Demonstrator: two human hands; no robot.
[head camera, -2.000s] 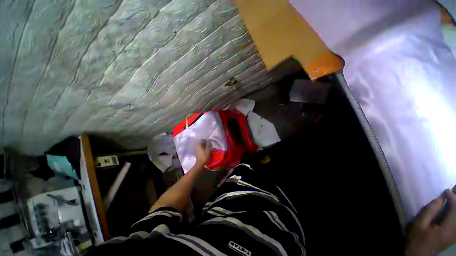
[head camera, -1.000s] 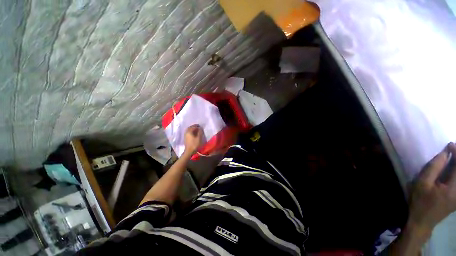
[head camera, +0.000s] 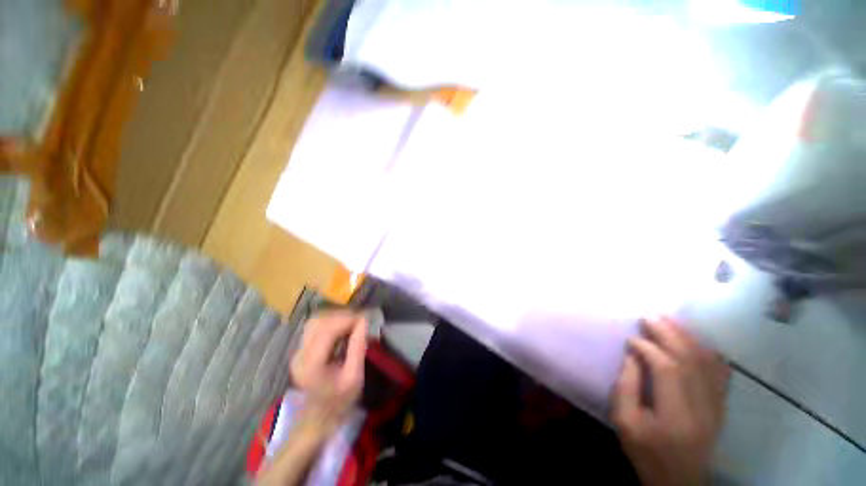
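Note:
Pale lilac-white fabric (head camera: 560, 342) lies across the table, mostly washed out by the lamp. Another lilac-white part (head camera: 332, 171) lies at its left, over the cardboard; I cannot tell if it is a separate piece. My left hand (head camera: 328, 361) is blurred and curled, just off the cardboard's near edge, with a small pale spot at its fingertips; I cannot tell if it holds anything. My right hand (head camera: 669, 389) rests on the near right edge of the fabric, fingers bent, with a dark area between thumb and fingers that I cannot make out.
Blurred dark metal sewing machine parts (head camera: 779, 256) are at the right. Cardboard (head camera: 214, 123) with brown tape (head camera: 76, 180) stands at the left beside the brick-patterned wall (head camera: 142, 351). The red bin (head camera: 356, 465) with a lilac-white piece is below, behind my left forearm.
The view has swung up from the floor to the table. My left hand has left the piece on the red bin and come up near the table edge. My right hand is still at the fabric.

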